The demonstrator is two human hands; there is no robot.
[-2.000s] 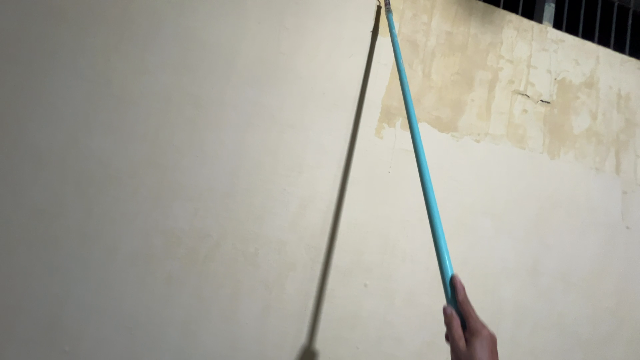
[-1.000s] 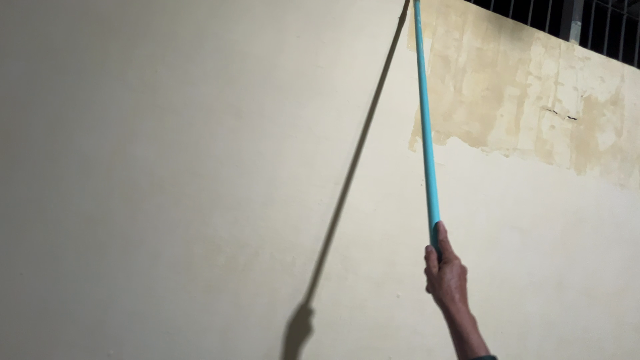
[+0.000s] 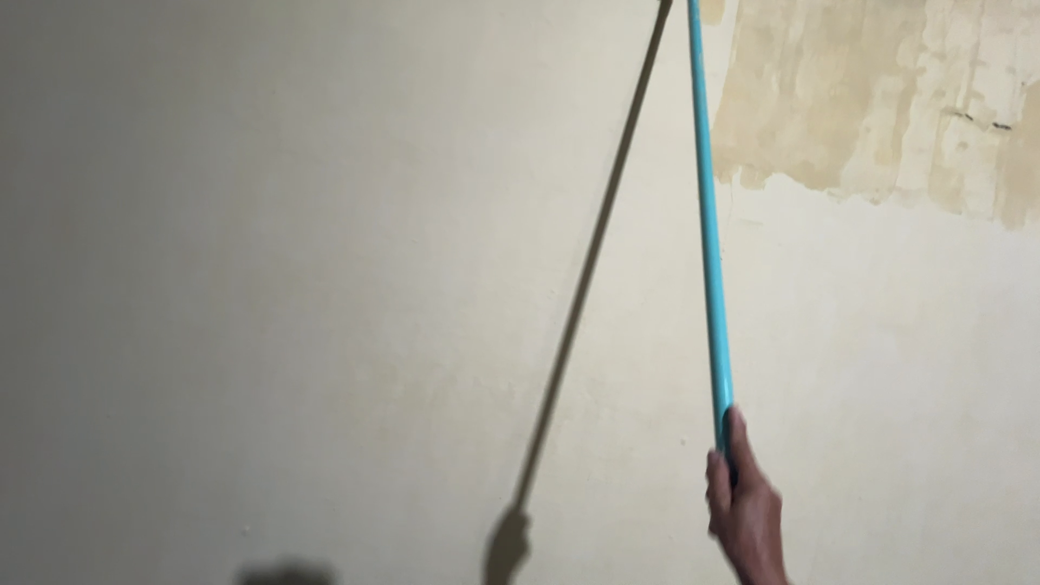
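Observation:
My right hand (image 3: 746,508), at the lower right, is closed around the lower part of a long turquoise pole (image 3: 708,219). The pole rises almost upright in front of a cream-coloured wall (image 3: 366,244) and leaves the view at the top edge, so its far end is hidden. To the right of the pole's upper part is a patchy tan area (image 3: 812,97) of the wall with a ragged lower border. My left hand is out of view.
A slanting shadow of the pole (image 3: 597,236) and of the hand falls on the wall to the left. Another dark rounded shadow (image 3: 288,573) shows at the bottom edge. Small dark marks (image 3: 1001,126) are on the tan area.
The pole stands more upright than two seconds ago, and its upper end, visible near the top edge then, is out of view. The view has shifted, and the dark bars above the wall no longer show.

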